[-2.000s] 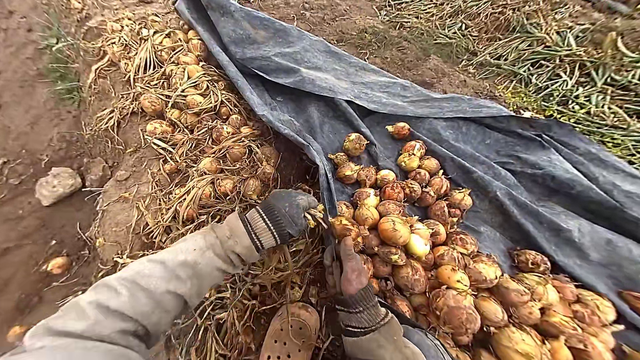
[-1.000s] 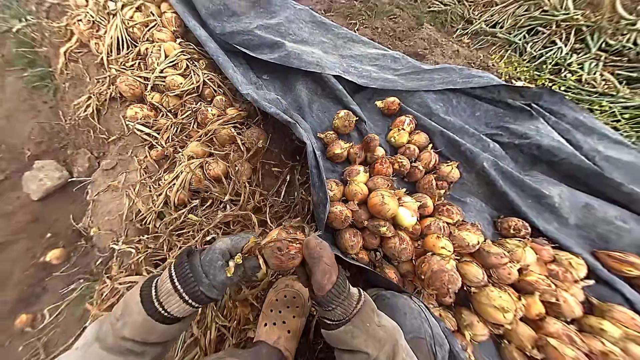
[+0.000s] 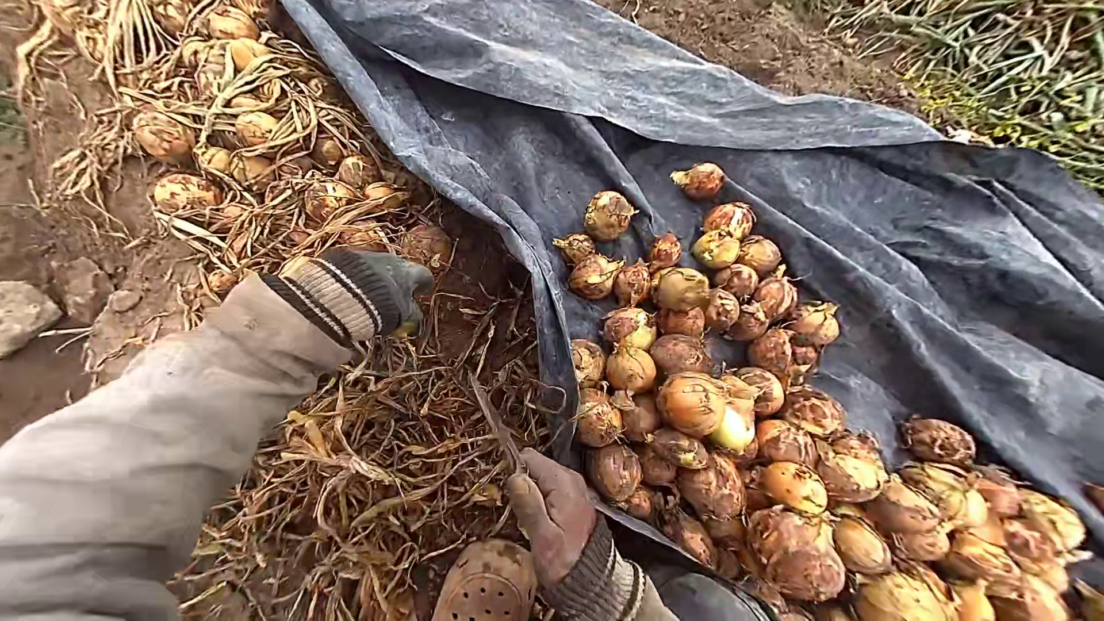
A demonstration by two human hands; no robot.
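Note:
My left hand (image 3: 401,293), in a dark glove with a striped knit cuff, reaches to the near edge of the onions with dried tops (image 3: 328,198) on the soil; its fingers are mostly hidden, so its hold cannot be told. Bare-fingered, my right hand (image 3: 552,509) is closed on a knife (image 3: 496,423), whose thin blade points up and left over dry trimmed onion leaves (image 3: 371,474). Just right of that hand, a heap of topped onions (image 3: 690,404) lies on a dark grey fabric sheet (image 3: 906,259).
A brown perforated clog (image 3: 487,582) is at the bottom, beside the dry leaves. Stones (image 3: 24,315) lie on the soil at the left. The sheet's raised edge runs between the two groups of onions. Green-grey cut tops (image 3: 992,78) cover the upper right.
One second ago an onion was between my hands above the clog; it is no longer there. My left hand has moved up and away from my right hand, towards the onions with dried tops.

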